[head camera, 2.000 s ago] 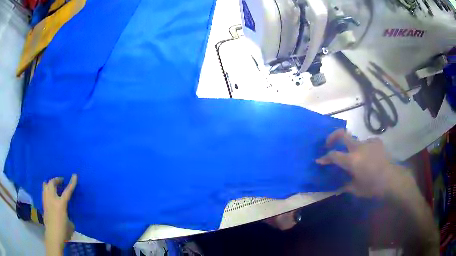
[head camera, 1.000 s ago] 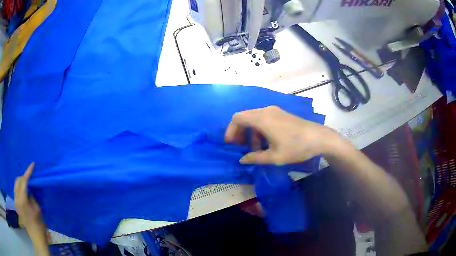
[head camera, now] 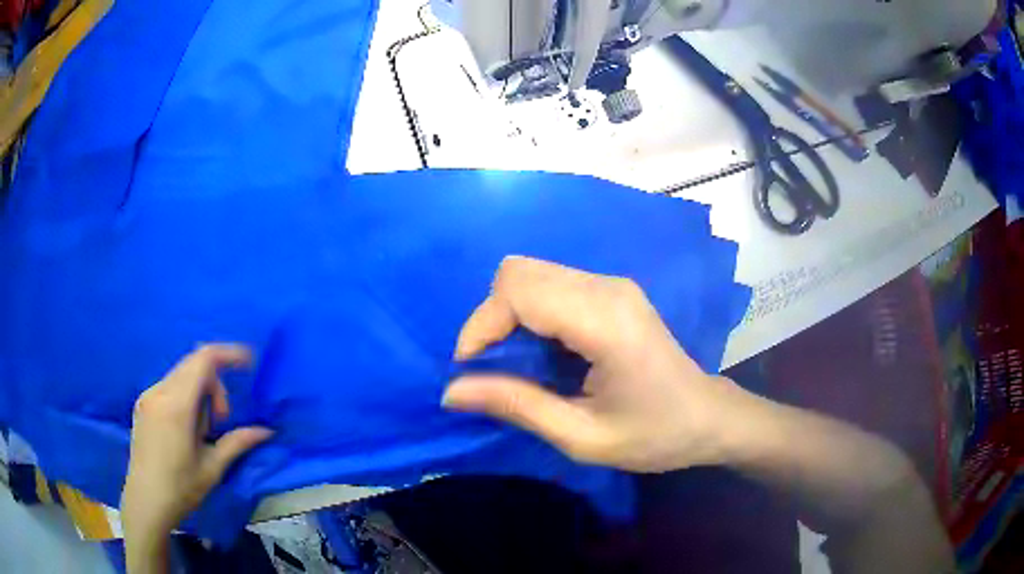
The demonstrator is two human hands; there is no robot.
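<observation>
A large blue fabric panel [head camera: 371,241] covers the white machine table in front of me, with its stepped end at the right. My right hand [head camera: 595,370] holds a dark blue fold of it between thumb and fingers, near the middle. My left hand [head camera: 185,443] is at the panel's lower left, its thumb and fingers curled at a raised fold. Whether its fingertips grip the cloth is blurred. The panel's near edge is bunched and hangs over the table's front edge.
The sewing machine [head camera: 539,39] stands at the back, with a knurled knob [head camera: 621,105] near its needle area. Shears [head camera: 775,168] and a slim pointed tool [head camera: 814,110] lie right of it, beside dark scraps [head camera: 923,146]. Yellow-taped cardboard [head camera: 45,84] is at the upper left. A red basket [head camera: 988,381] is below right.
My left hand has moved right and inward from the panel's left edge. My right hand stays near the middle, slightly left and lower. The near edge is now gathered up, hiding the notched outline.
</observation>
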